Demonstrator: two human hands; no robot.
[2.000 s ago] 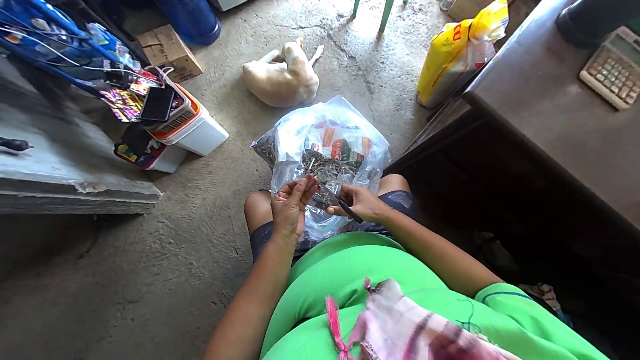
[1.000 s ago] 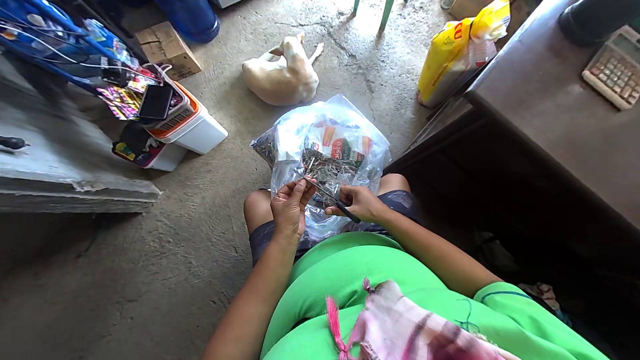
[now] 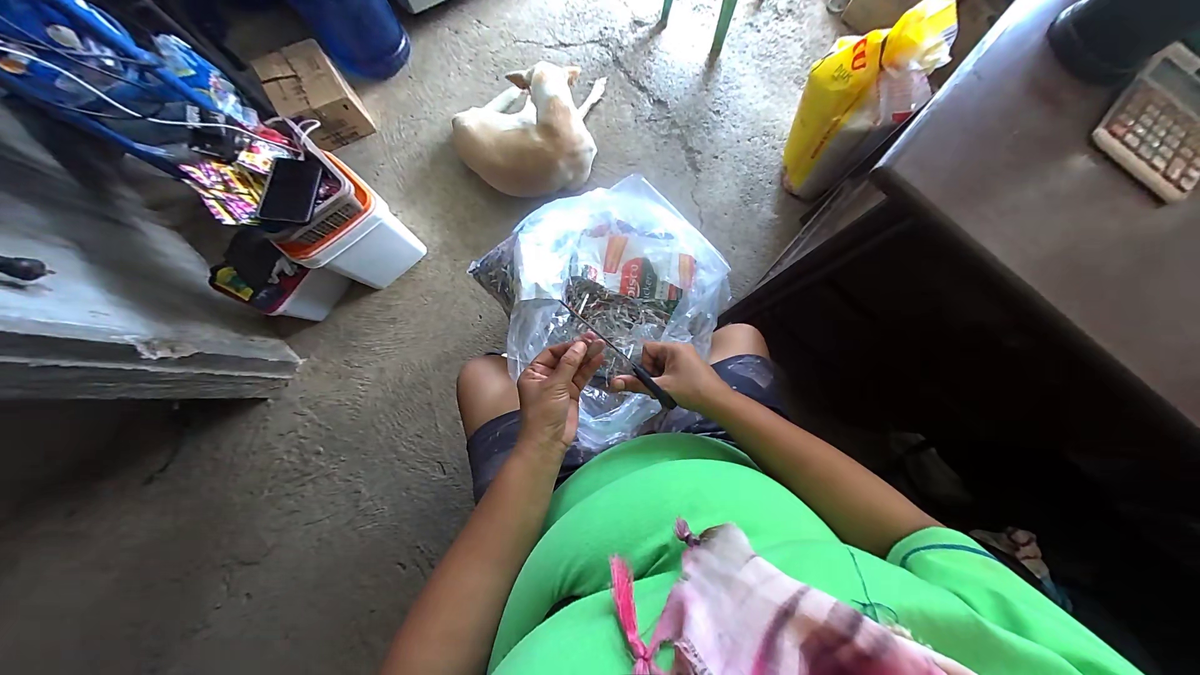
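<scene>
My right hand (image 3: 677,375) grips a thin-bladed tool with a black handle (image 3: 653,386), which looks like a knife or scissors; its blade points up and left, past my left fingertips. Close by on the left, my left hand (image 3: 561,382) has its thumb and fingertips pinched together, on something too small to make out. A clear plastic bag (image 3: 694,253) stands open between my knees, just beyond both hands. Inside it lie thin, tangled scraps (image 3: 609,319) and a printed wrapper (image 3: 637,267).
A pale dog (image 3: 530,141) lies curled on the concrete floor beyond the bag. White tubs (image 3: 375,248) and a cardboard box (image 3: 314,94) stand at the left. To the right are a yellow sack (image 3: 834,112) and a dark table (image 3: 1022,187) bearing a calculator (image 3: 1158,122).
The blade in my right hand has shifted in angle and shows more plainly across my left fingertips. Both hands stay over the near side of the bag.
</scene>
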